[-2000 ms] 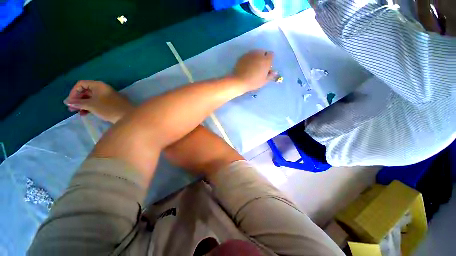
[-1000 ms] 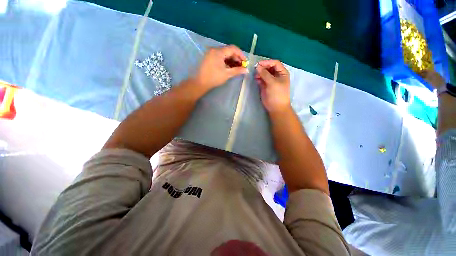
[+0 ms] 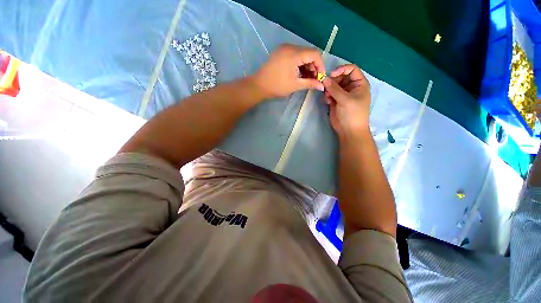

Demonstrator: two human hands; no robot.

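My left hand (image 3: pixel 292 72) pinches a small yellow part (image 3: pixel 321 77) between its thumb and finger. My right hand (image 3: pixel 351 99) meets it from the right, its fingertips on the same part. Whether a white part is between the fingers is hidden. A loose pile of small white parts (image 3: pixel 200 61) lies on the pale cover (image 3: pixel 243 124), left of my hands. Another yellow part (image 3: pixel 460 194) lies singly on the cover at the right.
A dark green belt (image 3: pixel 391 41) runs beyond the cover, with one small yellowish piece (image 3: pixel 438 38) on it. A blue bin (image 3: pixel 498 65) of yellow parts stands at the upper right. A neighbour's striped clothing (image 3: pixel 462 269) shows at the lower right. A red-orange object (image 3: pixel 8 74) is far left.
My arms, crossed two seconds ago, are now uncrossed. My hands, slightly apart one second ago, have come together at the yellow part. The view has turned, bringing the white pile and blue bin into sight.
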